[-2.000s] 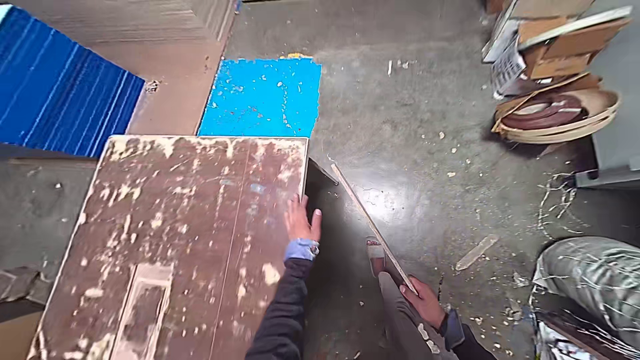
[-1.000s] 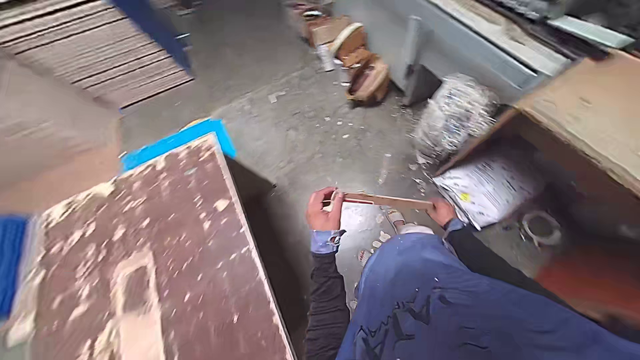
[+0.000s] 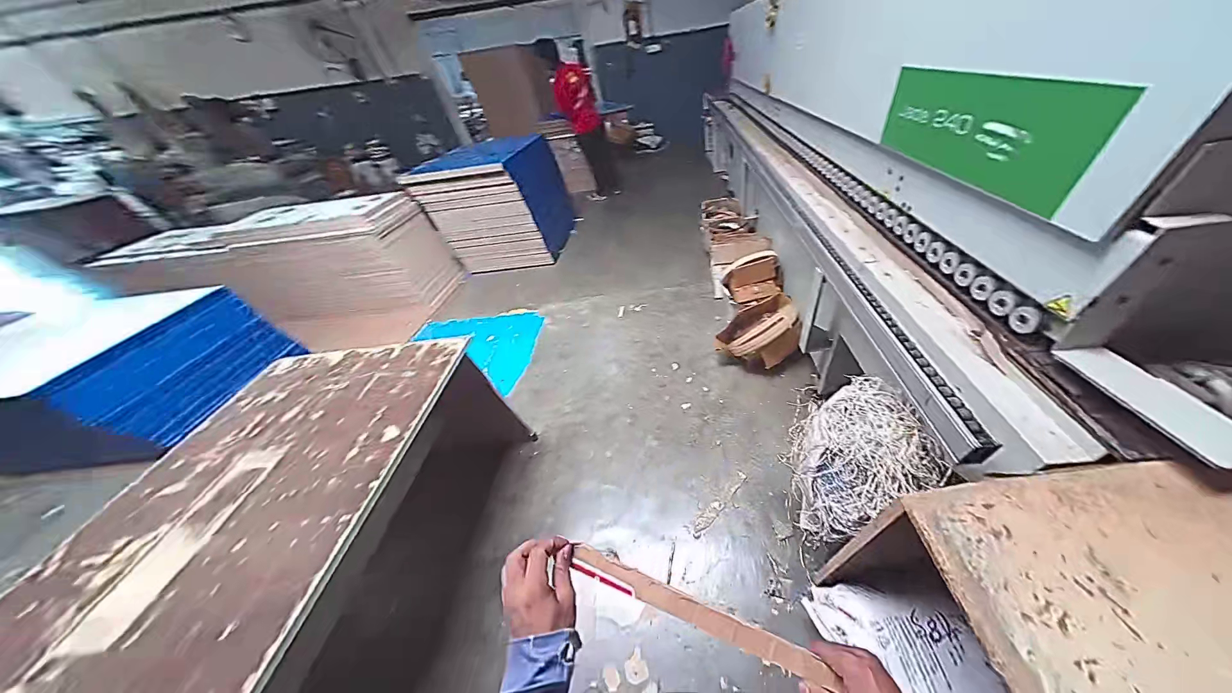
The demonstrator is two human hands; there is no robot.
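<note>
A thin brown strip [image 3: 712, 621], with a red and white part near its left end, stretches between my hands above the concrete floor. My left hand [image 3: 539, 587] pinches the strip's left end between thumb and fingers. At the lower right, my right hand [image 3: 852, 669] holds the other end, partly cut off by the frame's bottom edge. The worn brown tabletop [image 3: 289, 452], scattered with pale chips, lies to the left of my left hand and does not touch it.
A long edge-banding machine [image 3: 866, 318] runs along the right. Below it sit a heap of shredded strips [image 3: 861, 457] and cardboard scraps [image 3: 760, 327]. A worn board [image 3: 1088, 549] stands at lower right. Blue-edged panel stacks [image 3: 183, 366] are at left; a person in red [image 3: 577, 101] stands far off.
My left hand has left the brown tabletop and now holds the strip's left end, which only my right hand held two seconds ago. The view has swung up and right.
</note>
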